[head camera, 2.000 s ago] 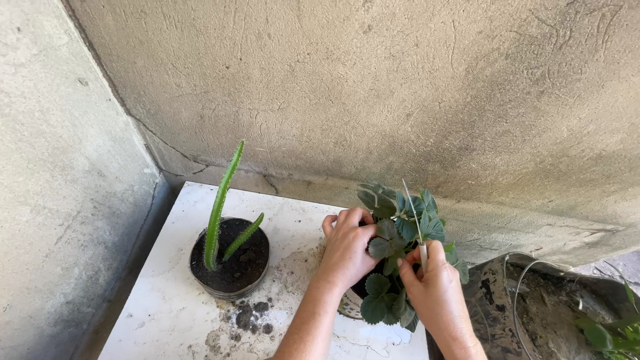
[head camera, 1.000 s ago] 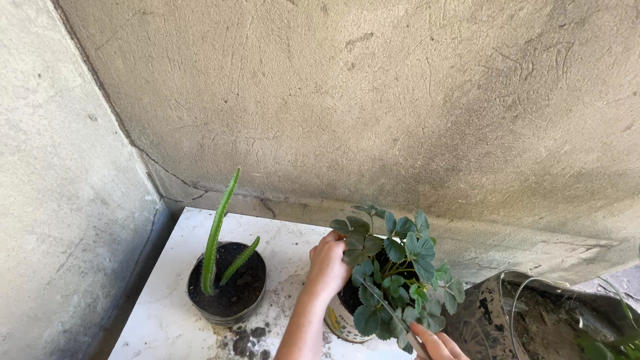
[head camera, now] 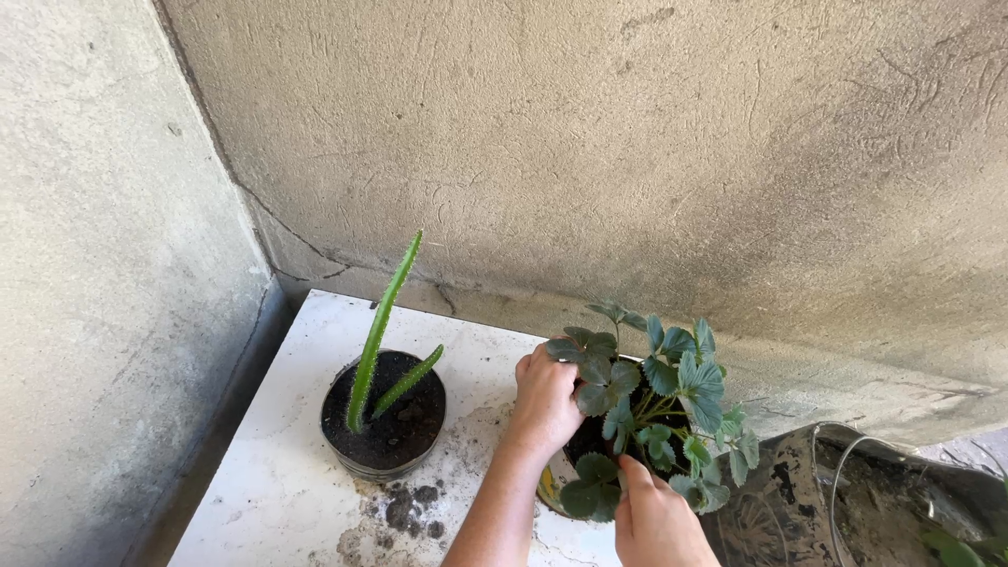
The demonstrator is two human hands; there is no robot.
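A leafy strawberry plant (head camera: 657,394) grows in a round pot (head camera: 551,492) with dark soil. My left hand (head camera: 551,394) is at the pot's left side, its fingertips hidden under the leaves, so its hold is unclear. Low at the front of the plant, my right hand (head camera: 657,512) has its fingers curled, reaching in among stems and leaves. The thin-bladed tool it held in the earlier frames is hidden behind the hand and foliage. To the left stands a round pot (head camera: 382,472) of dark soil with two green spiny cactus stems (head camera: 382,331).
Both pots stand on a white board-like surface (head camera: 268,441) with spilled soil (head camera: 409,508). A rough plastered wall (head camera: 551,157) rises behind, and another wall (head camera: 110,236) is at the left. A dirty black container (head camera: 756,492) with a wire handle (head camera: 839,480) sits at the lower right.
My right hand has moved from the plant's right side to its front, and the blade seen before is now out of sight. My left hand stays at the pot's left side.
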